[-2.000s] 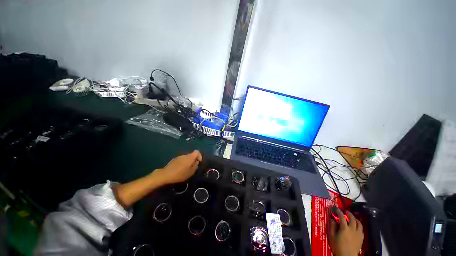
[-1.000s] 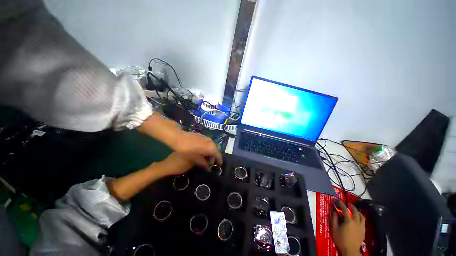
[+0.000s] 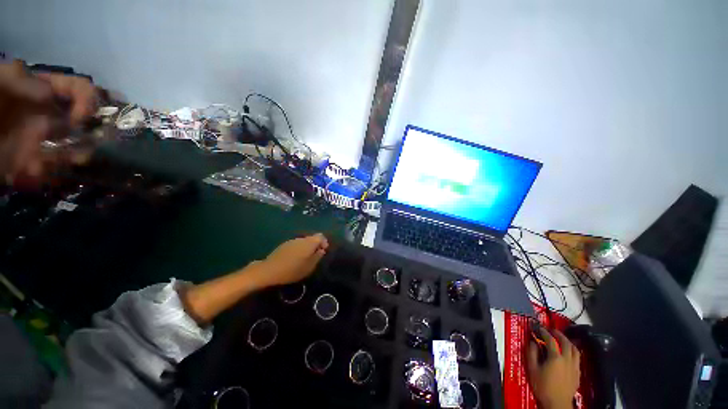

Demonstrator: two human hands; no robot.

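Observation:
The black foam tray [image 3: 279, 379] lies in front of me with several round dark watch units, such as one [image 3: 362, 367] with a shiny rim. A pocket at its upper left edge is empty. My left hand [image 3: 295, 260] rests at the tray's upper left edge, fingers curled, with nothing visible in it. My right hand [image 3: 556, 371] covers the mouse [image 3: 544, 335], which glows red, on the red printed sheet [image 3: 517, 359]. The laptop [image 3: 467, 177] stands open behind the tray, its screen bright blue and white.
Another person's blurred hands [image 3: 40, 120] are at the far left, above a second dark tray [image 3: 104, 208]. A label slip [image 3: 446, 374] lies across the tray. Cables [image 3: 275, 136] and a clear bag [image 3: 249, 185] lie along the wall. A large dark device [image 3: 650, 327] stands at right.
The other person's arm, over the tray a second ago, has withdrawn to the far left. The watch unit in the upper left pocket is gone. My hands have hardly moved.

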